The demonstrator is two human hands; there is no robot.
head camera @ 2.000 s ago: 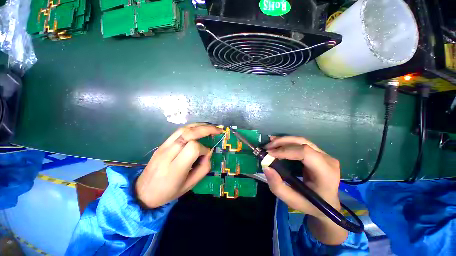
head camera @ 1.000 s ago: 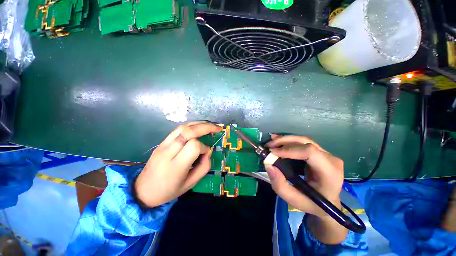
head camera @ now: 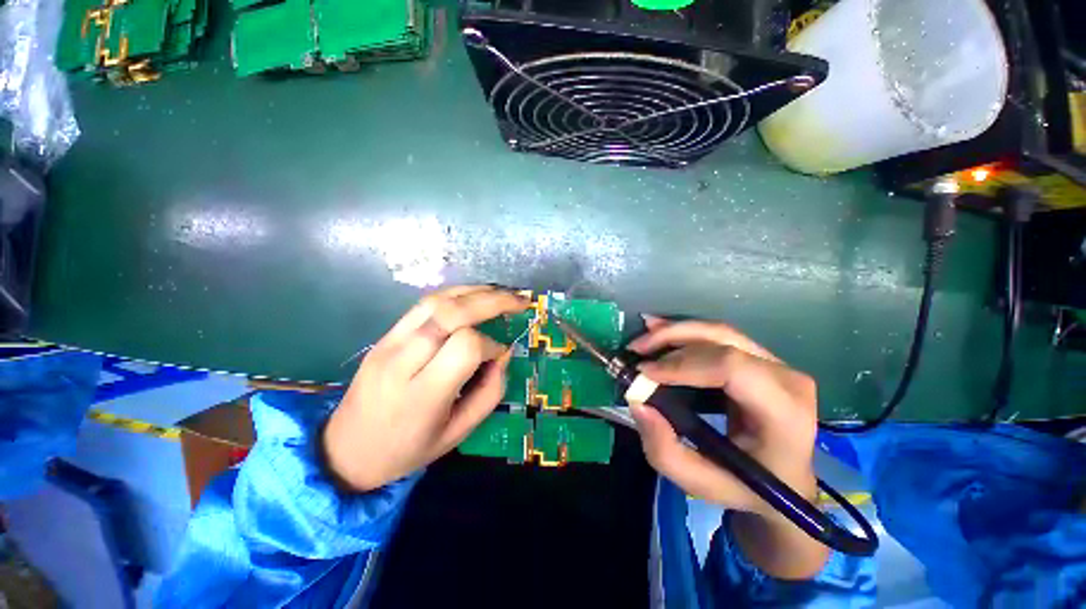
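A green PCB panel (head camera: 584, 439) of joined boards lies at the near edge of the bench, with orange-gold flexible circuits (head camera: 549, 391) along its middle. My right hand (head camera: 744, 410) holds a black soldering iron (head camera: 703, 438) with a pale collar. Its thin tip points at the panel's top row, by the uppermost flexible circuit. My left hand (head camera: 417, 387) lies over the panel's left side. It pinches thin solder wire (head camera: 522, 334) toward the same spot, and its index fingertip is at the top of the flexible circuit. Exact tip contact is too small to tell.
A black fan (head camera: 619, 107) stands behind the work. Stacked green panels (head camera: 339, 33) and panels with flex (head camera: 131, 36) lie rear left, beside crumpled plastic bags (head camera: 38, 89). A white jar (head camera: 887, 89) leans by the soldering station (head camera: 1000, 167); its cords (head camera: 929, 297) hang right. A cardboard box (head camera: 214, 446) is below.
The iron's tip has shifted slightly down on the top row. Both hands keep nearly the same place and grip. The view has shifted slightly, and a dark object now shows at lower left.
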